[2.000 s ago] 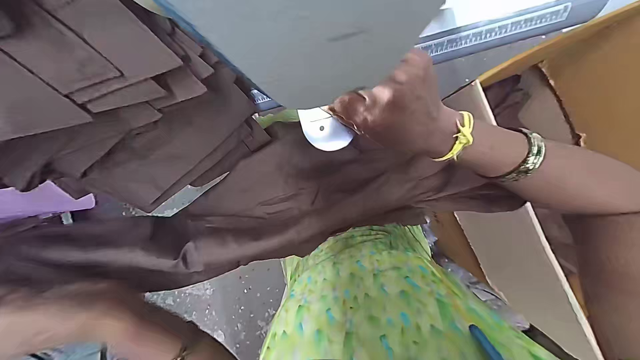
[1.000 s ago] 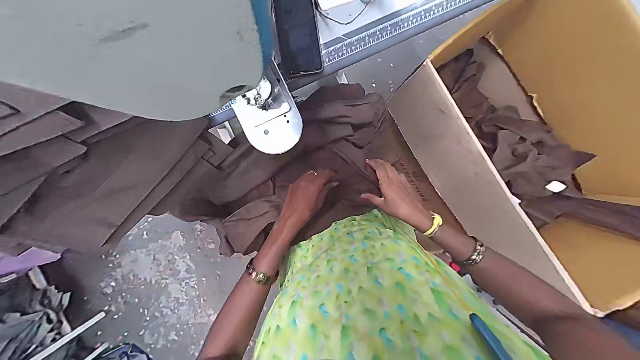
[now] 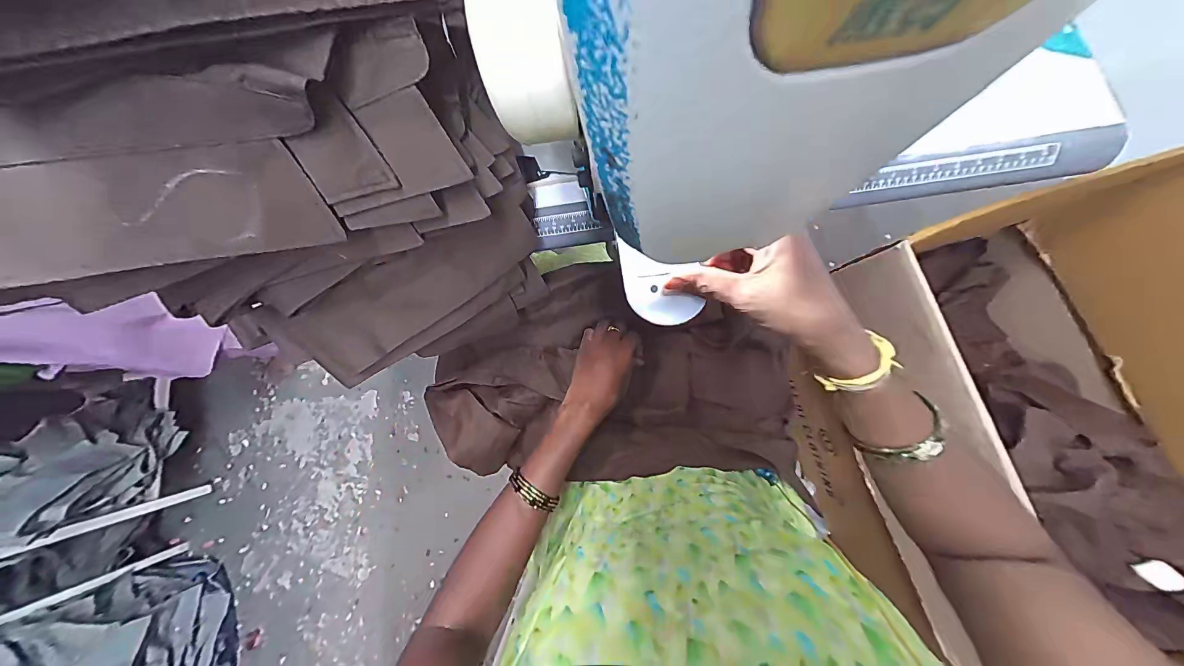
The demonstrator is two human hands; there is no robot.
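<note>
A sewing machine head (image 3: 740,139) fills the upper middle, with a rounded white metal plate (image 3: 655,294) at its lower end. Brown fabric (image 3: 684,388) lies below the plate and over my lap. On that fabric, left of the plate, rests my left hand (image 3: 606,365), its fingers bent into the cloth; whether it grips a fold cannot be told. My right hand (image 3: 777,287) is at the plate's right edge, thumb and fingers drawn together, slightly blurred. The needle is hidden behind the machine head.
Stacked brown fabric pieces (image 3: 398,148) lie at the left. A cardboard box (image 3: 980,370) with brown cloth (image 3: 1082,444) stands at the right. Lilac cloth (image 3: 120,335) and grey fabric (image 3: 83,462) with white bars are at lower left, beside the speckled floor (image 3: 314,481).
My right hand has moved from the brown fabric up to the white plate. My left hand stays on the cloth, now nearer the plate. The view has shifted strongly.
</note>
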